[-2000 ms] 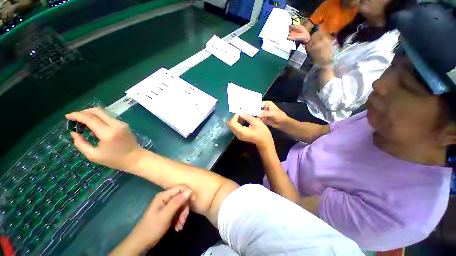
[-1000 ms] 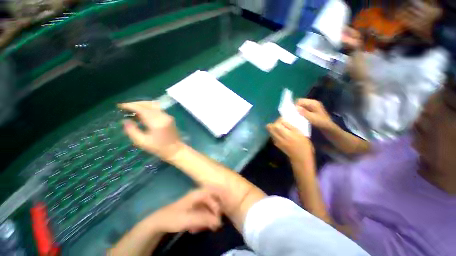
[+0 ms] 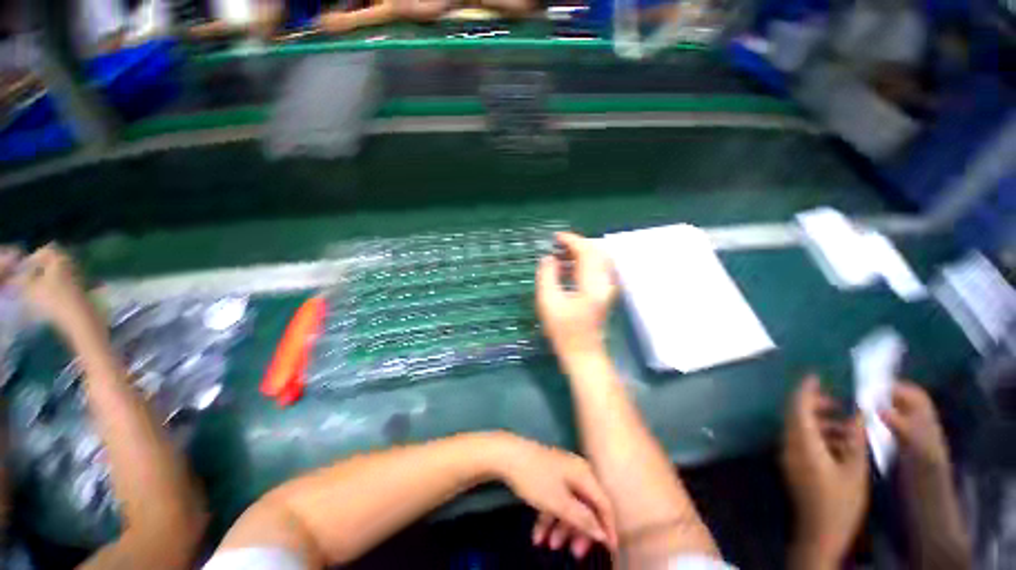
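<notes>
The frame is blurred. A clear blister tray [image 3: 446, 301] with rows of pockets lies flat on the green bench in front of me. My right hand [image 3: 576, 292] is at the tray's upper right corner, with thumb and fingers curved around a small dark spot. I cannot tell whether that spot is a held part or the tray's pocket. My left hand [image 3: 559, 490] is below the tray, against or just beside my right forearm, fingers loosely apart and empty. A red-orange tool [image 3: 294, 351] lies at the tray's left edge.
White printed sheets [image 3: 693, 298] lie stacked right of the tray. The right neighbour's hands [image 3: 830, 457] hold a folded paper [image 3: 878, 384]. A shiny heap of bags and parts [image 3: 167, 356] lies left, beside another person's arm [image 3: 111, 390]. A dark green belt [image 3: 446, 178] runs behind.
The view has swung left, bringing the whole tray, the red-orange tool and the left heap into sight. My right hand stays at the tray's corner and my left hand stays by my right forearm.
</notes>
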